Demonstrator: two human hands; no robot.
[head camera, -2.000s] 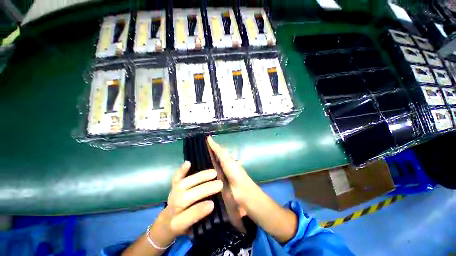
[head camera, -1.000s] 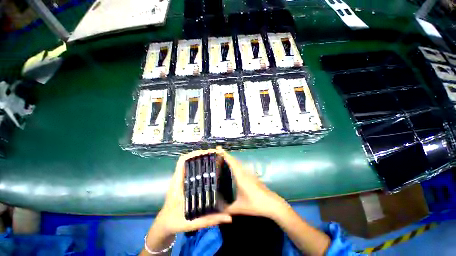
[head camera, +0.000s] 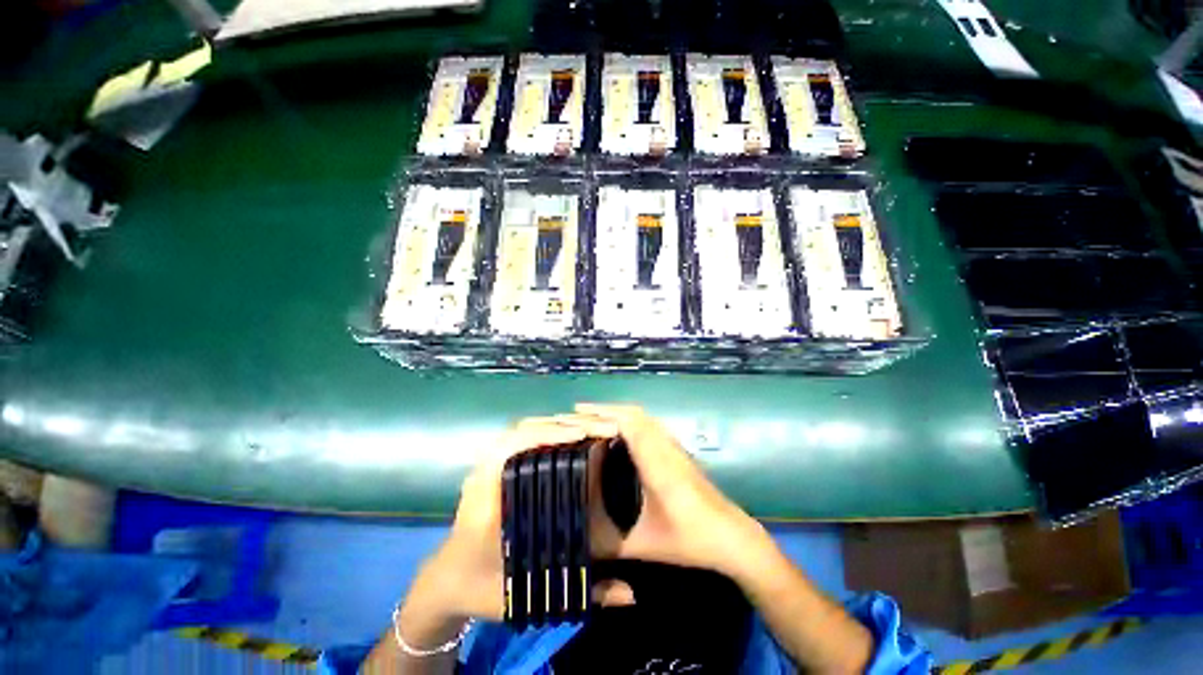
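Note:
A stack of several black phone screens (head camera: 546, 534) is held on edge between my hands, in front of the bench's near edge. My left hand (head camera: 478, 528) grips the stack from the left side, with its fingers over the top. My right hand (head camera: 686, 514) is on the right side, its fingertips at the stack's upper right, its palm partly around a dark glossy face. Behind them, a stacked clear blister tray (head camera: 633, 353) lies on the bench with two rows of screen backs (head camera: 639, 257), white with dark tapering strips and orange bands.
Another tray stack (head camera: 1055, 284) with dark pockets or screens lies at the right. White scraps (head camera: 53, 191) and a yellow piece (head camera: 148, 77) lie at the left. A pale panel (head camera: 330, 11) and a white cut-out sheet (head camera: 987, 37) are at the back. A cardboard box (head camera: 924, 570) is below the bench edge.
The stack has been turned up from its earlier pose and is now tilted with its long edges facing the camera. My hands have shifted slightly down. The view has moved, so the trays appear further right.

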